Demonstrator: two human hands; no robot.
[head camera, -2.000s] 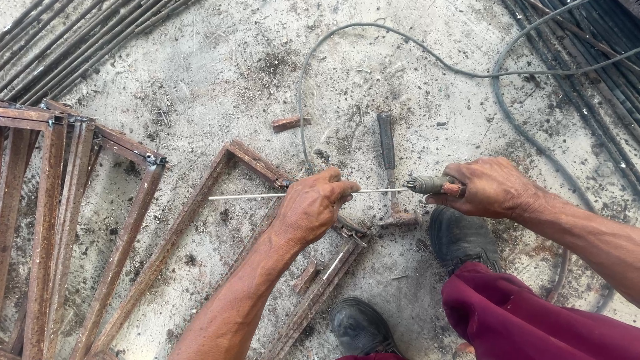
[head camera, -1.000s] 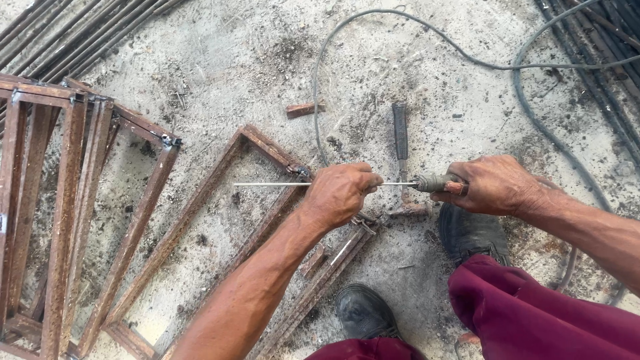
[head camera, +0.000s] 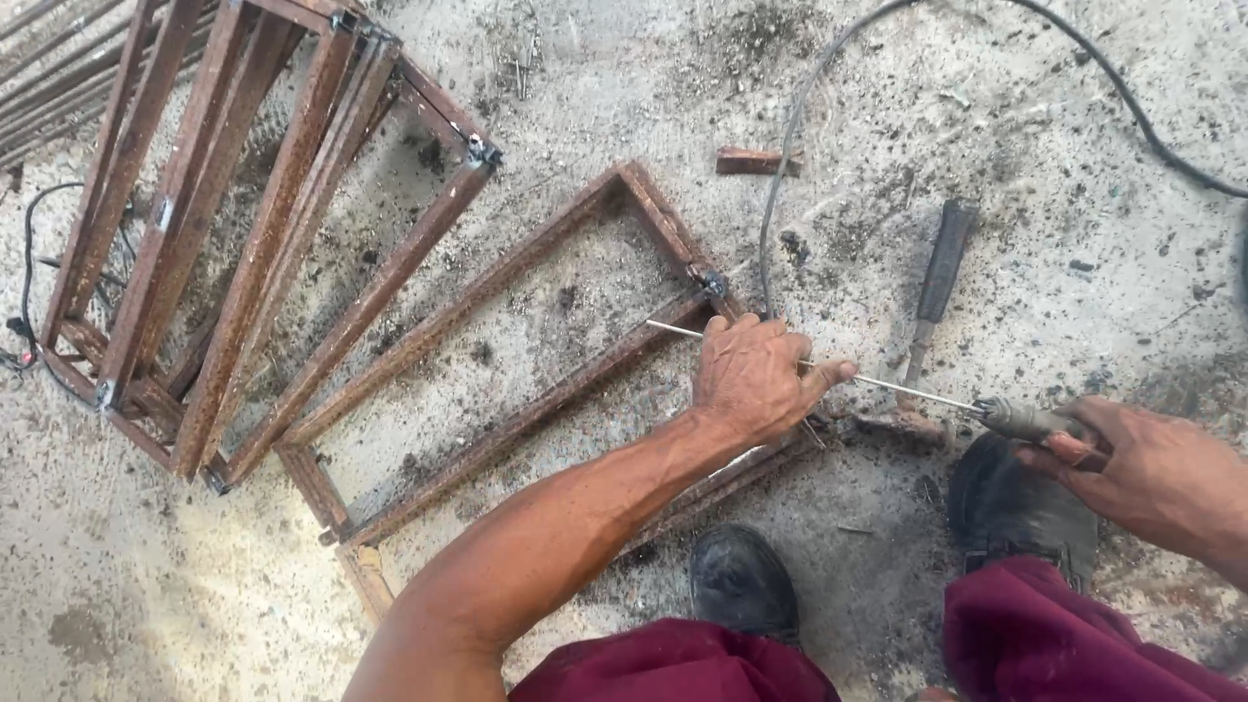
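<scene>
My right hand (head camera: 1141, 468) is closed around a welding electrode holder (head camera: 1029, 421), whose jaws clamp one end of a thin welding electrode (head camera: 916, 392). My left hand (head camera: 756, 375) grips the middle of that rod, its free end pointing up and left. Beneath and left of my left hand lies a rectangular frame of rusty steel tube (head camera: 526, 419), with a weld-darkened corner (head camera: 714, 283) just above the hand. Between my hands, a hammer (head camera: 944, 263) with a dark handle lies on the ground, its head near my boot.
Several rusty steel frames (head camera: 263, 244) stand fanned out at the left. Steel bars (head camera: 97, 83) lie at the top left. A short steel offcut (head camera: 759, 161) and a dark cable (head camera: 829, 58) rest on the concrete. My boots (head camera: 746, 582) are at the bottom.
The view has shifted left, bringing more of the frames into sight. The electrode now slants down to the right, where it was nearly level before. Both hands keep their hold.
</scene>
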